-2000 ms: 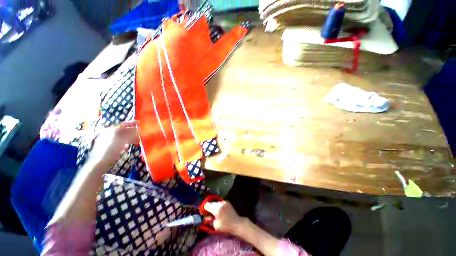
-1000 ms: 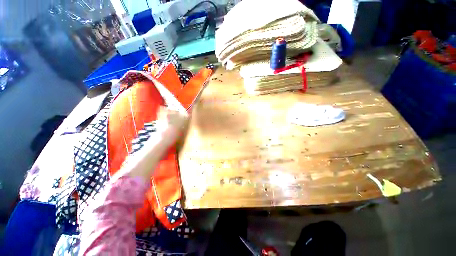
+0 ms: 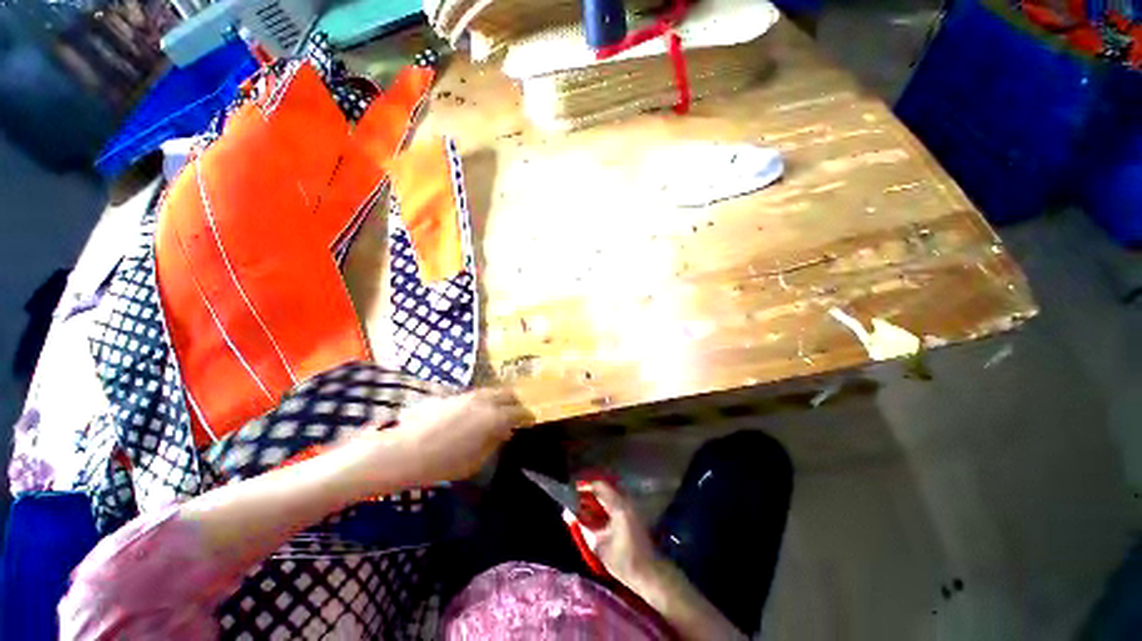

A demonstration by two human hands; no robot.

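Note:
My left hand (image 3: pixel 470 432) holds a navy strip with white diamond check (image 3: pixel 430 313) near the table's front edge. The strip's far end is folded to show its orange side and lies on the table. My left fingertips are blurred. My right hand (image 3: pixel 614 526) holds scissors (image 3: pixel 580 511) with red handles over my lap, blades pointing up and left. The scissors are apart from the strip. A heap of orange pieces (image 3: pixel 244 263) lies at the table's left, with navy-check fabric around and under it. More navy-check fabric (image 3: pixel 338 595) lies across my lap.
A beige stack (image 3: pixel 626 82) with a red tie (image 3: pixel 680 73) and dark blue thread spool (image 3: pixel 605 23) stands at the far side. A white pad (image 3: pixel 720 173) lies mid-table. Yellowish offcuts (image 3: pixel 887 338) lie at the front right corner. Blue bins (image 3: pixel 1002 113) stand at the right.
My left hand has moved from over the heap to the front edge, bringing a navy-check strip over the table. My right hand with the scissors has come further into view. The camera view has shifted.

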